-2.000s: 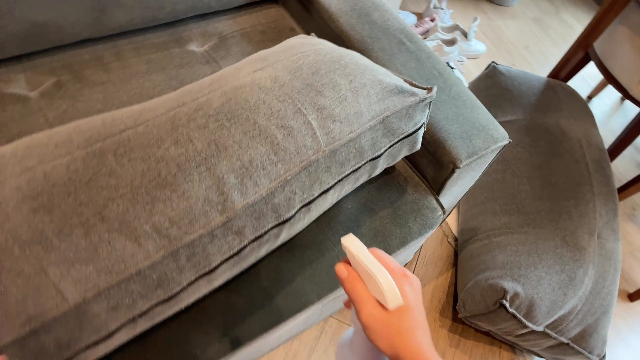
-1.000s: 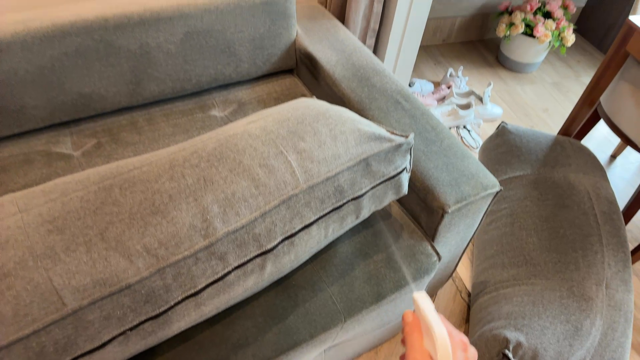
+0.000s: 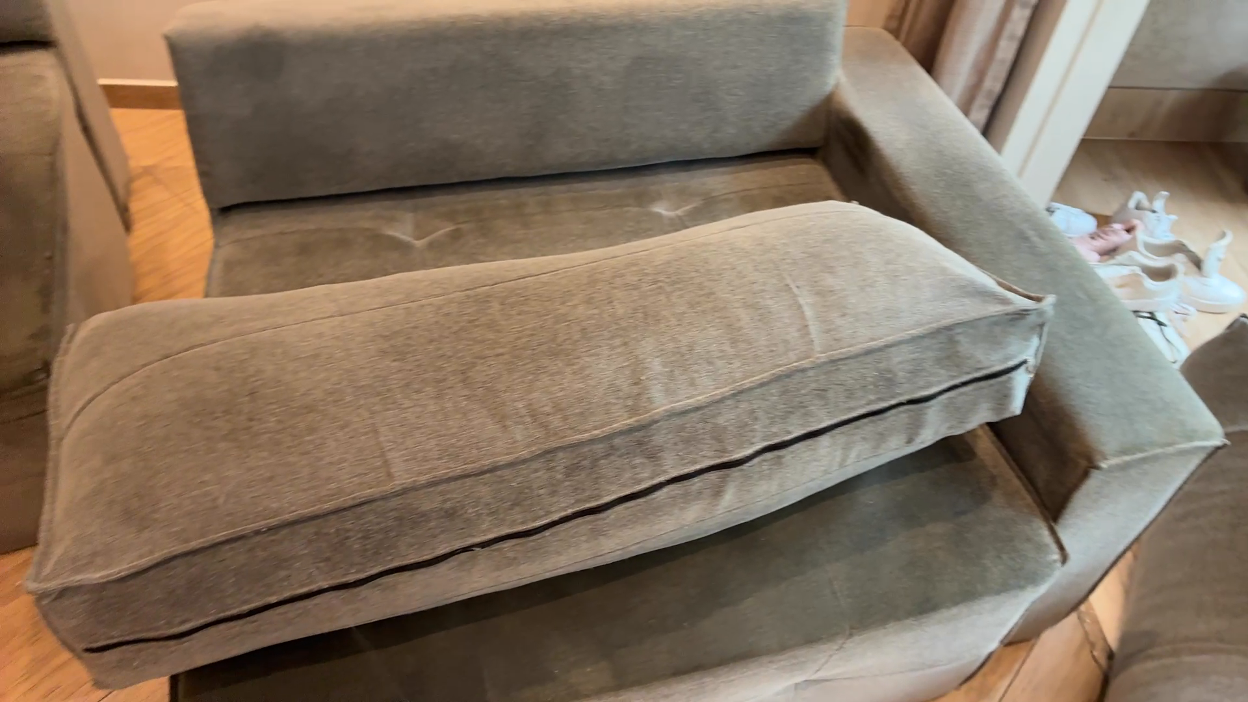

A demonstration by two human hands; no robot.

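Neither of my hands shows in the head view now. A long grey-brown fabric cushion (image 3: 546, 361) with a dark zipper along its front side lies slantwise across the seat of a sofa (image 3: 877, 556). Its right end is close to the sofa's armrest (image 3: 1043, 253), and its left end juts out past the seat edge. Behind it stands the sofa's backrest (image 3: 517, 97). The front part of the seat has a darker patch, partly shaded by the cushion.
Another upholstered piece (image 3: 1189, 565) stands at the right edge, partly cut off. Several shoes (image 3: 1150, 263) lie on the floor beyond the armrest. More upholstered furniture (image 3: 39, 292) is at the far left. A curtain (image 3: 985, 49) hangs behind the armrest.
My hand with a white spray bottle, seen low in the earlier frames, has gone out of view. The view has swung left. The cushion still lies across the seat.
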